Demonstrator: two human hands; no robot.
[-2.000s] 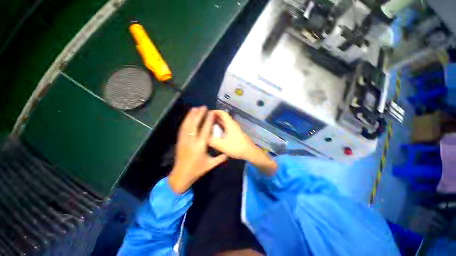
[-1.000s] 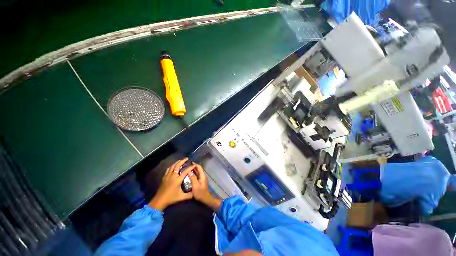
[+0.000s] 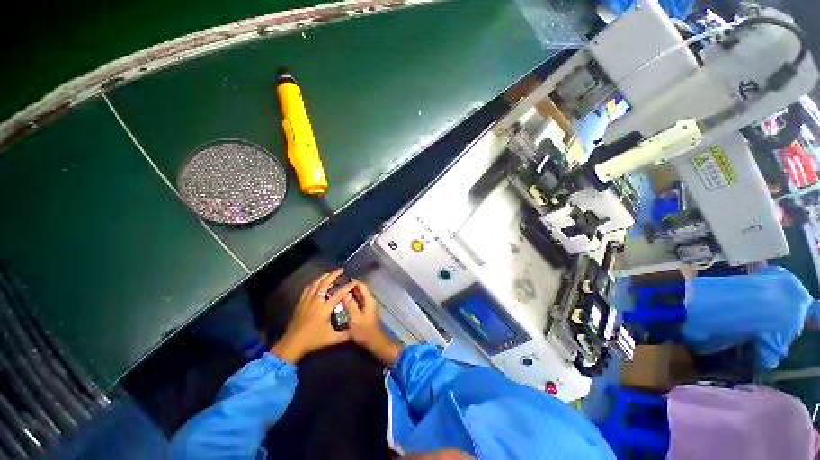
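A small black and pale handheld unit (image 3: pixel 340 314) is held between my two hands, low in the centre, over my lap. My left hand (image 3: pixel 312 316) grips it from the left side. My right hand (image 3: pixel 363 316) holds it from the right, fingers over its upper part. The fingers hide most of the unit. A yellow electric screwdriver (image 3: pixel 302 139) lies on the green bench (image 3: pixel 405 108), beyond my hands. A round dish of small grainy silver pieces (image 3: pixel 233 182) sits left of the screwdriver.
A white machine (image 3: pixel 450 235) with a blue screen and metal fixtures stands to the right. Ribbed tray stacks (image 3: pixel 40 359) are at the lower left. A pale-edged conveyor (image 3: pixel 207 54) runs behind the bench. People in blue and pink smocks, blue stools and a cardboard box (image 3: pixel 655 367) are at right.
The view has swung since the oldest frame, showing more of the machine and bench. My hands stay together around the unit; my right fingers have shifted slightly over it since one second ago.
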